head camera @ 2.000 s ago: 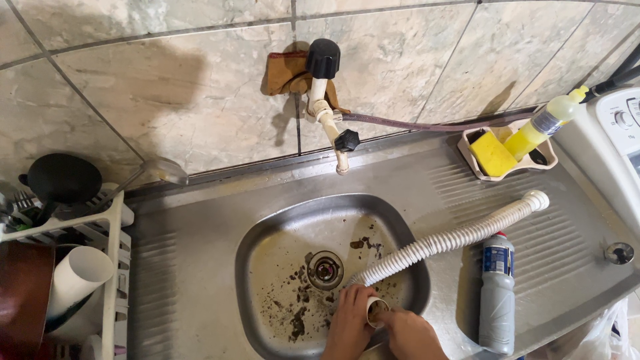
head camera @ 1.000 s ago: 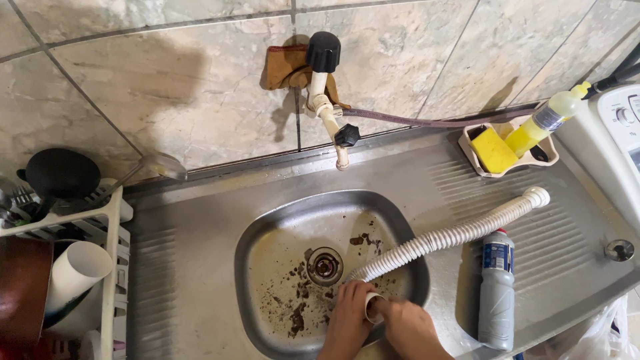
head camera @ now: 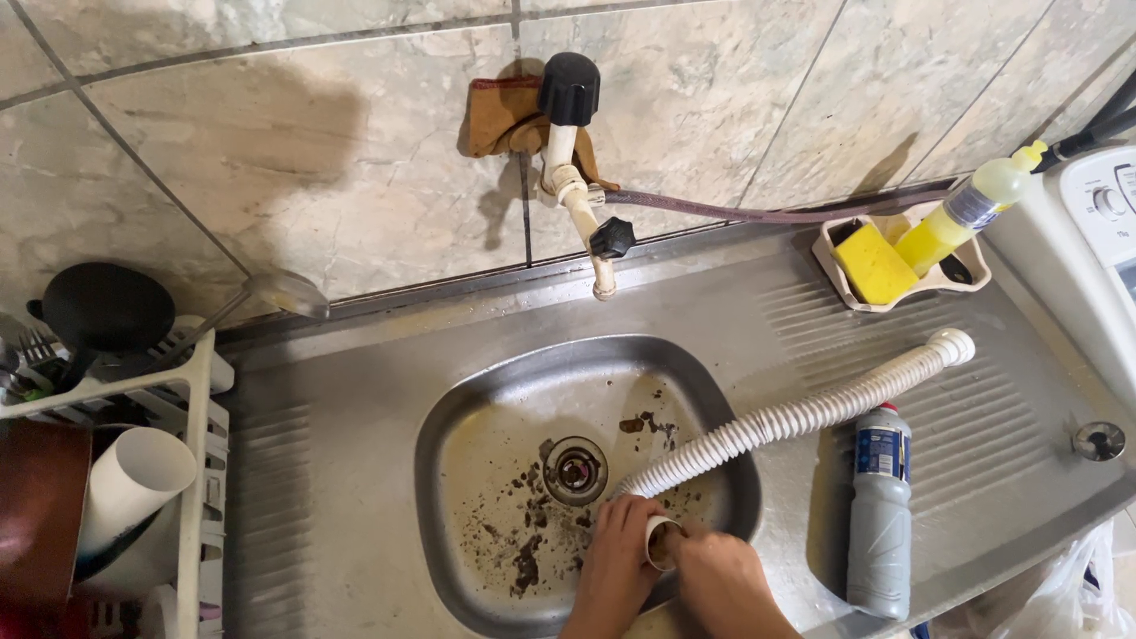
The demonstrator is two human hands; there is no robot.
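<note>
My left hand (head camera: 617, 564) is wrapped around the near end of a white corrugated drain hose (head camera: 754, 430), low over the steel sink basin (head camera: 429, 497). The open mouth of a short pipe end (head camera: 661, 543) shows between my two hands, with brown residue inside. My right hand (head camera: 723, 577) is at that mouth, its fingertips at the rim; whether they hold something inside is hidden. From the basin the hose crosses the rim to the ribbed drainboard. Dark debris (head camera: 527, 566) lies scattered around the drain (head camera: 575, 470).
Above the basin juts a wall tap (head camera: 581, 209) with black knobs. At right are a grey bottle (head camera: 879, 524), a strainer (head camera: 1099, 441), and a caddy (head camera: 974, 277) with a yellow sponge (head camera: 874, 264) and soap bottle (head camera: 967, 213). A dish rack (head camera: 191, 497) stands left.
Both hands stay at the pipe end; my right hand has shifted slightly at the mouth. The hose and the things around it lie as before.
</note>
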